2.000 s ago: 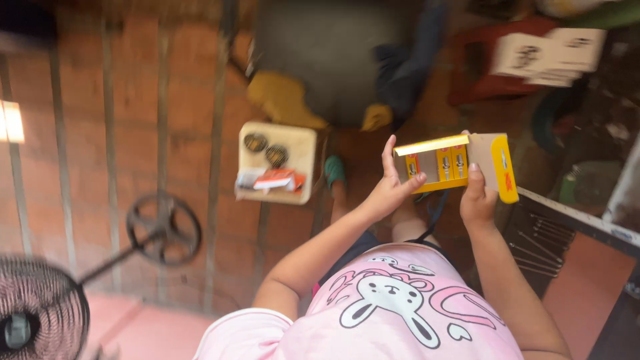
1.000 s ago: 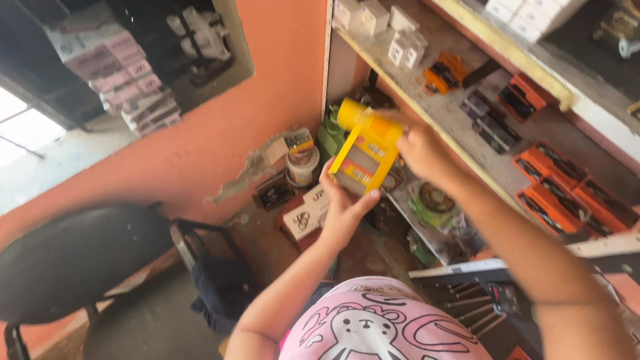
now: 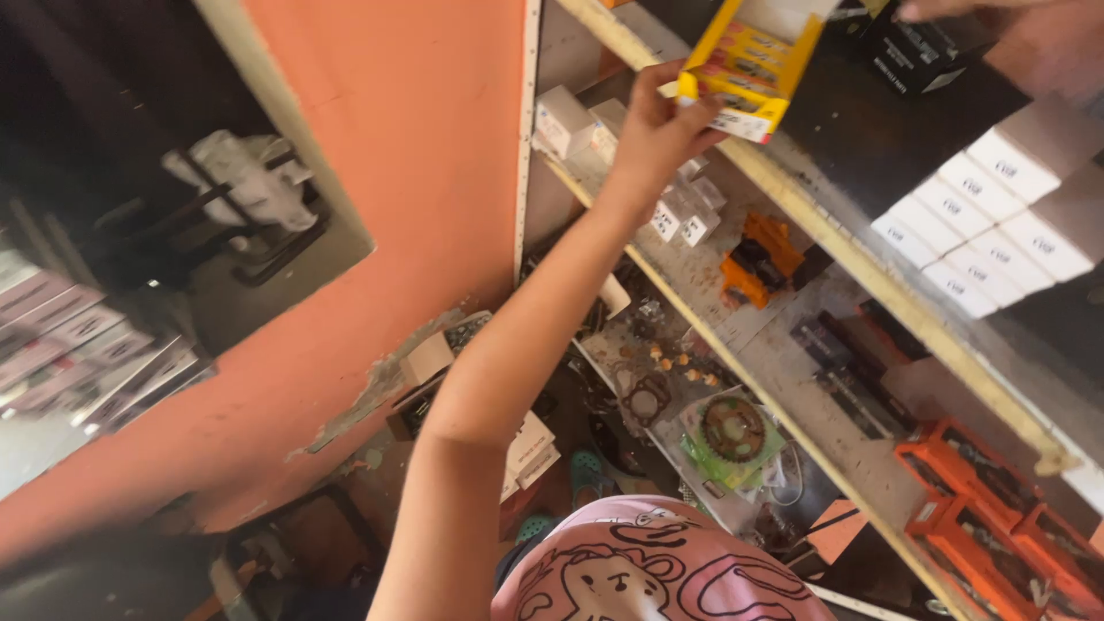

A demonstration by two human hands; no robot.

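Note:
My left hand (image 3: pixel 668 116) grips the near end of an open yellow cardboard box (image 3: pixel 776 95) at the upper middle, in front of a shelf edge. Several small yellow packets (image 3: pixel 755 65) lie in a row inside the box, and its flap stands up at the far end. At the top right edge, only fingertips of my right hand (image 3: pixel 918 10) show, at a black box (image 3: pixel 918 52) with white writing on the upper shelf. Whether those fingers hold the black box cannot be told.
Stacked white boxes (image 3: pixel 975 224) stand on the upper shelf. The shelf below bears small white boxes (image 3: pixel 565 125), an orange package (image 3: pixel 763 259) and orange-cased parts (image 3: pixel 975 474). A sprocket (image 3: pixel 731 429) lies lower down. An orange wall (image 3: pixel 414 155) rises at the left.
The view has swung to the shelves. My right hand, on the yellow box one second ago, is now away from it at the upper right; my left hand still holds the box, its flap now raised.

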